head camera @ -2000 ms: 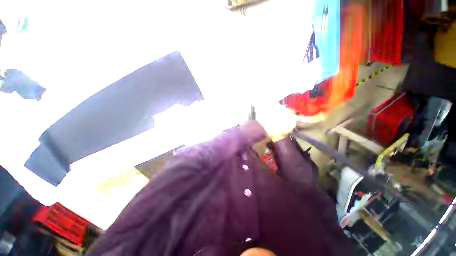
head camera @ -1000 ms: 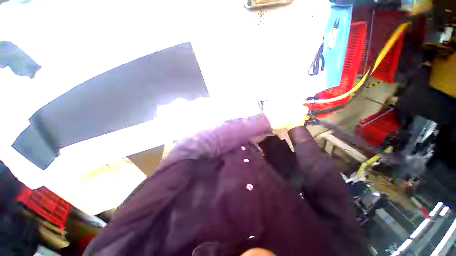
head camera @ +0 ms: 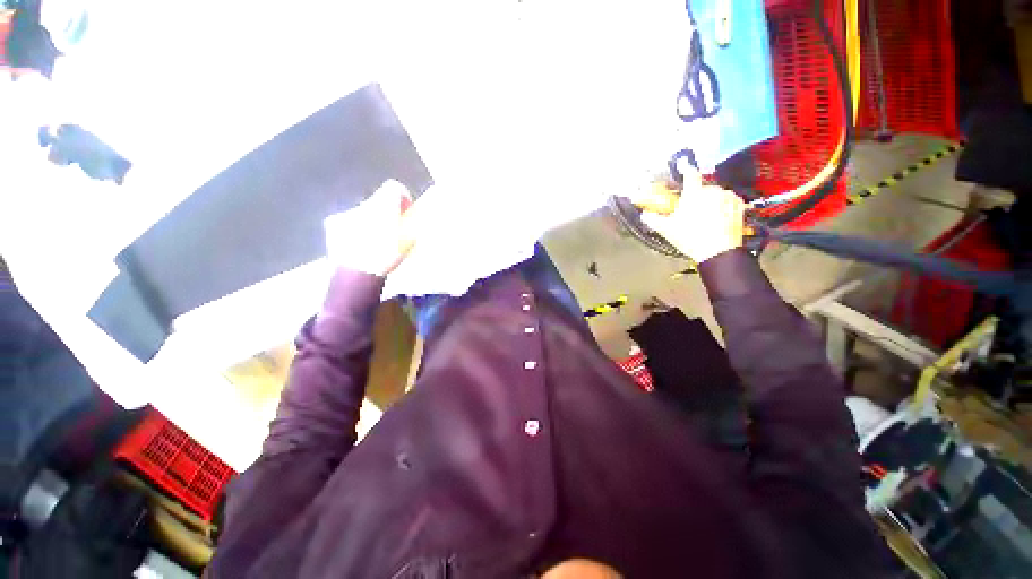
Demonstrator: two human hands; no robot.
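A dark grey garment panel [head camera: 272, 187] lies flat and slightly curved on the white, overexposed ironing table [head camera: 509, 136]; its left end is overlapped or folded. My left hand [head camera: 371, 230] is at the panel's lower right edge, washed out by glare, so its grip cannot be made out. My right hand [head camera: 704, 219] is closed around the steam iron [head camera: 641, 226] at the table's near right edge. The iron is tilted, with its metal edge showing and its handle mostly hidden by my hand.
A yellow hose [head camera: 846, 136] and a dark wrapped line [head camera: 894, 256] run from the iron. Black-handled scissors [head camera: 699, 91] lie by a blue tray [head camera: 747, 96]. Red crates [head camera: 801, 107] stand beyond it. A small dark fabric piece [head camera: 85, 153] lies far left.
My left hand has moved left, away from my right hand, to the panel's edge. My right hand and the iron have shifted slightly up. The view has also shifted.
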